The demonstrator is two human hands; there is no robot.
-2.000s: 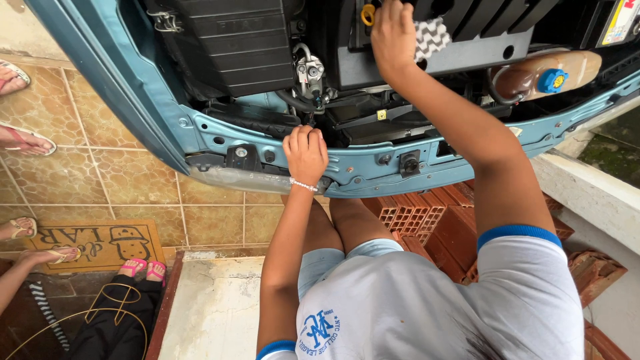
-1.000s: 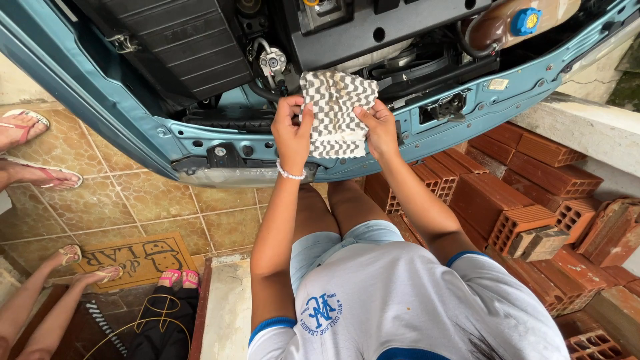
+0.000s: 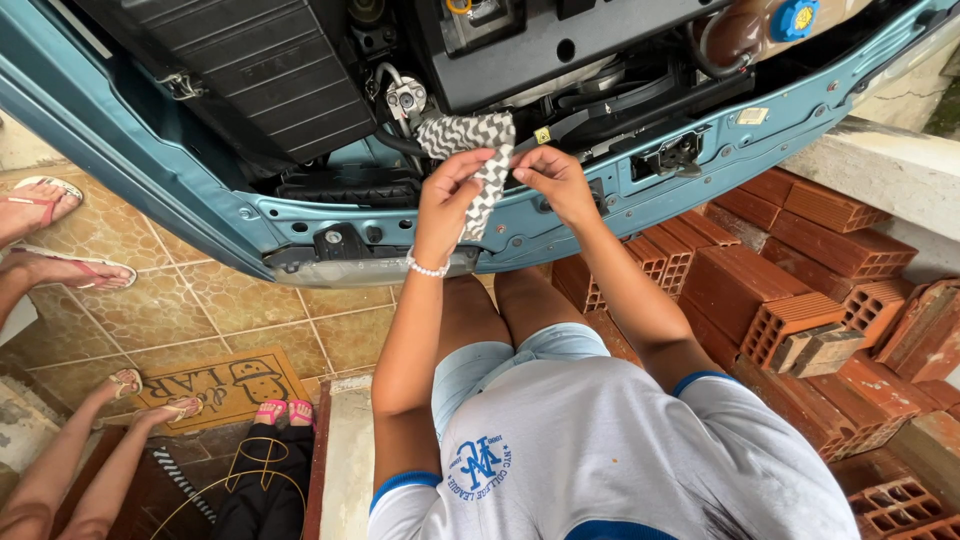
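A cloth with a grey and white wavy pattern point(image 3: 491, 180) hangs folded over the front edge of a car's open engine bay. My left hand point(image 3: 454, 196) pinches the cloth from its left side, thumb and fingers on the folded part. Close to the cloth's right edge is my right hand point(image 3: 553, 180), its thumb and fingertips drawn together; whether they hold an edge of it cannot be told. Behind the cloth lie a metal fitting with a hose point(image 3: 406, 97) and the black engine cover point(image 3: 517, 56). A yellow dipstick ring point(image 3: 458, 6) shows at the top.
The blue front panel point(image 3: 637, 217) with its hood latch point(image 3: 675, 152) runs across below the engine. A black ribbed housing point(image 3: 225, 67) is at left, a coolant tank with a blue cap point(image 3: 793, 19) at right. Hollow bricks point(image 3: 750, 285) lie stacked at right. Other people's feet show at left.
The cloth, spread flat between both hands one second ago, is now folded narrower. Two seconds ago my right hand was up by the yellow ring with the cloth, and my left hand rested on the front panel.
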